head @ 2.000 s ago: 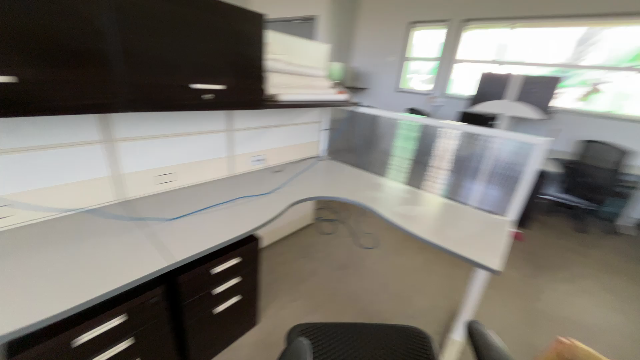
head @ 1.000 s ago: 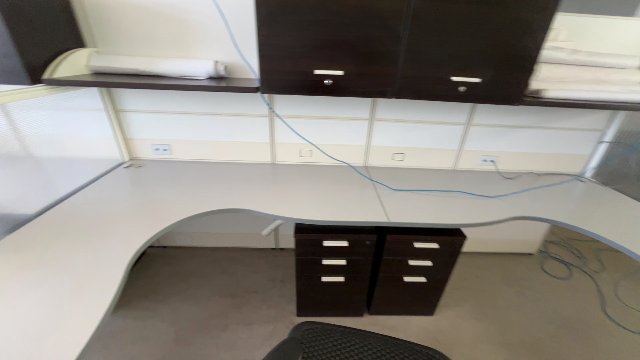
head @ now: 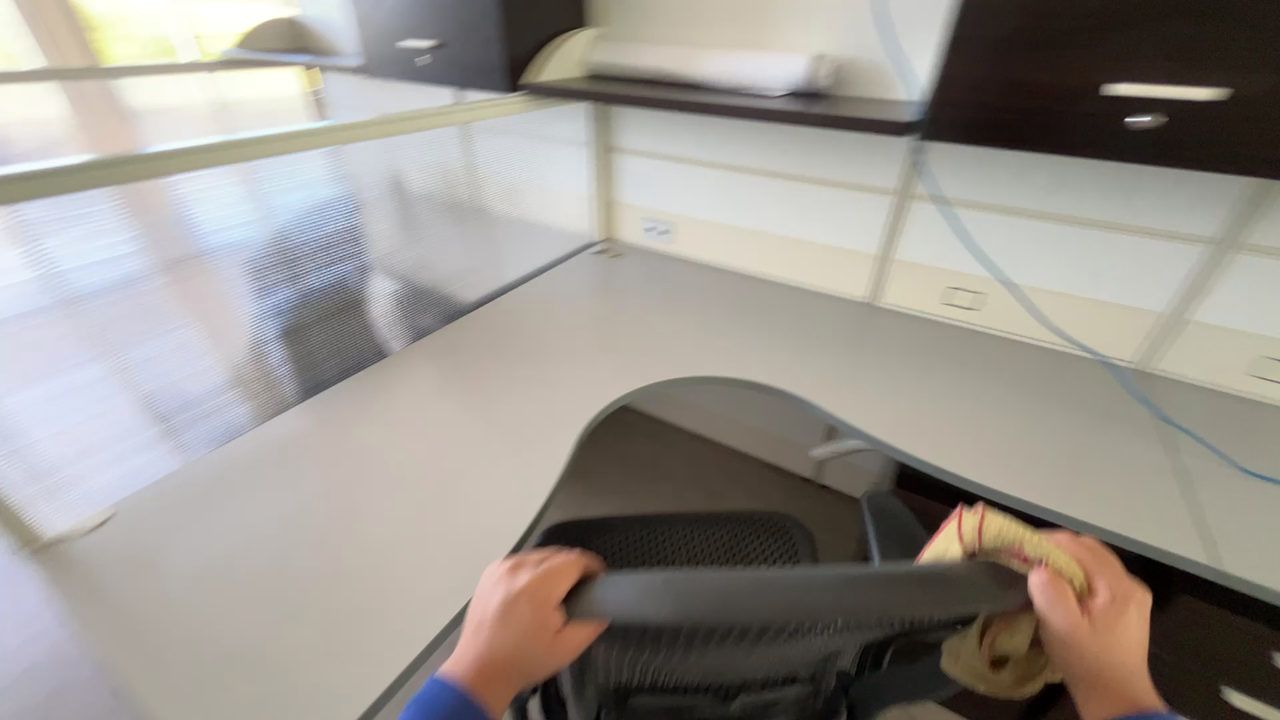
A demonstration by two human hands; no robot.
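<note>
My left hand grips the left end of the top rail of a black mesh office chair. At the rail's right end, my right hand is closed on the chair back together with a yellow cloth with red stripes, which drapes over the rail and hangs behind it. The chair's mesh seat shows beyond the backrest, close to the curved edge of a grey desk.
A translucent partition borders the desk on the left. A blue cable hangs across the wall onto the desktop. Above are a dark shelf with a white roll and a dark cabinet. Dark drawers stand beneath the desk at right.
The view has swung left along the desk. Both my hands are now in view on the chair back, with the yellow cloth; one second ago only part of the chair showed.
</note>
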